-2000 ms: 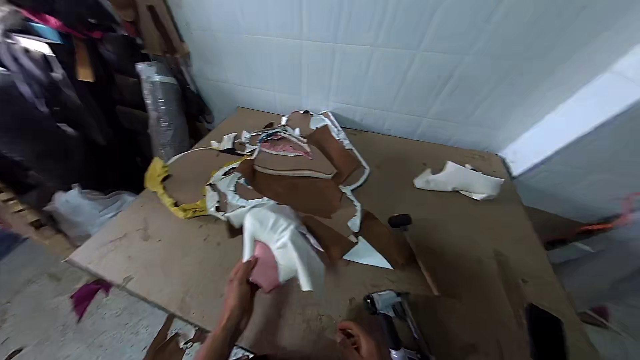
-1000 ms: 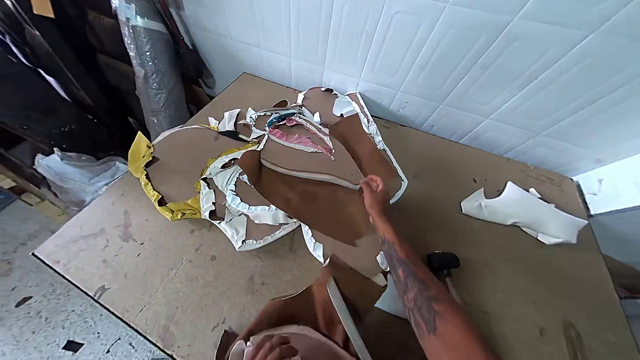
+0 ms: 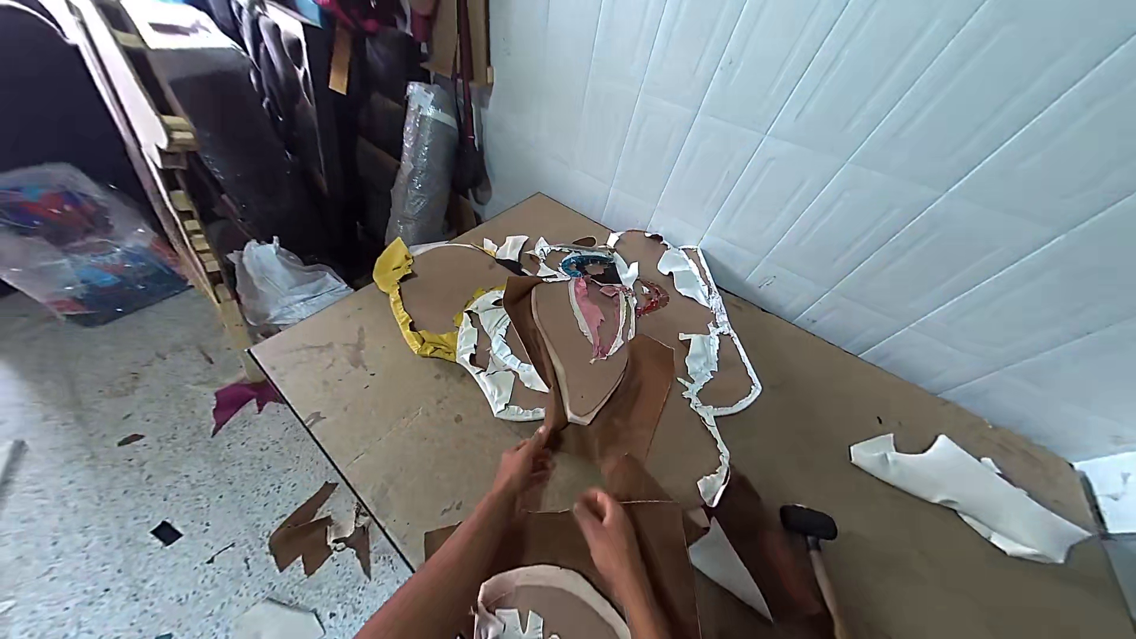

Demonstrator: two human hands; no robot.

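Observation:
My left hand point(image 3: 525, 463) pinches the edge of a brown leather-like sheet point(image 3: 652, 382) at the lower tip of a tan padded panel point(image 3: 572, 355). The sheet runs along both sides of that panel. My right hand point(image 3: 603, 524) is in front of it, fingers curled and slightly blurred, over more brown material; whether it holds an edge cannot be told. A rounded padded piece with a pale rim point(image 3: 550, 581) lies at the bottom, nearest my body. Around the panel lie cut-out shapes edged with yellow material point(image 3: 426, 342) and white material point(image 3: 701, 355).
A black-headed mallet point(image 3: 808, 522) lies on the table point(image 3: 355, 417) to the right, with a white scrap point(image 3: 967, 497) beyond. The panelled wall point(image 3: 799, 133) borders the table. Brown scraps point(image 3: 306, 537) and a plastic bag point(image 3: 284, 284) are on the floor at left.
My right hand has come back from the far right edge of the brown sheet towards my body. My left hand has moved forward onto the sheet by the panel's tip. The view has shifted.

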